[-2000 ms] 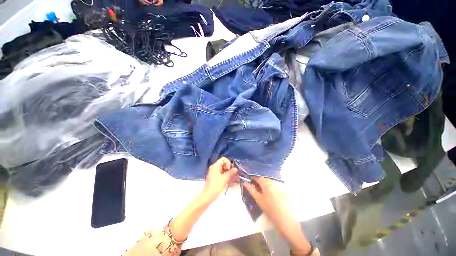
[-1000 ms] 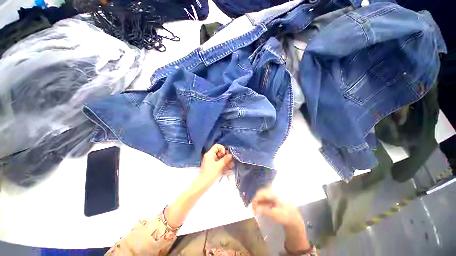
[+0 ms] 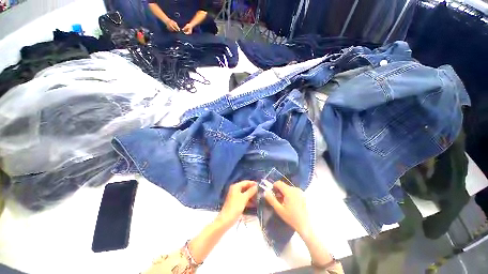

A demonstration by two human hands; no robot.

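Note:
A mid-blue denim jacket [image 3: 214, 144] lies crumpled in front of me, its long stitched band running to the upper right. My left hand [image 3: 241, 198] pinches the jacket's near edge. My right hand [image 3: 284, 201] is beside it at the same edge, fingers closed on the denim. A thin light outline and a small pale glint show at the right fingertips; I cannot tell what they are. A narrow denim end [image 3: 275, 234] hangs down below the hands towards the table's front edge. Fine loose threads [image 3: 243, 220] show under my left hand.
A smartphone [image 3: 115, 215] lies left of my hands. A plastic-wrapped bundle [image 3: 64, 123] is at the left, black cords [image 3: 182, 75] beyond. A second denim jacket [image 3: 396, 118] and olive-green cloth [image 3: 441, 187] hang over the right edge. A person [image 3: 179, 16] works opposite.
The view has tilted up, showing the person opposite. My right hand, blurred and away from the denim one second ago, is back beside my left hand at the edge.

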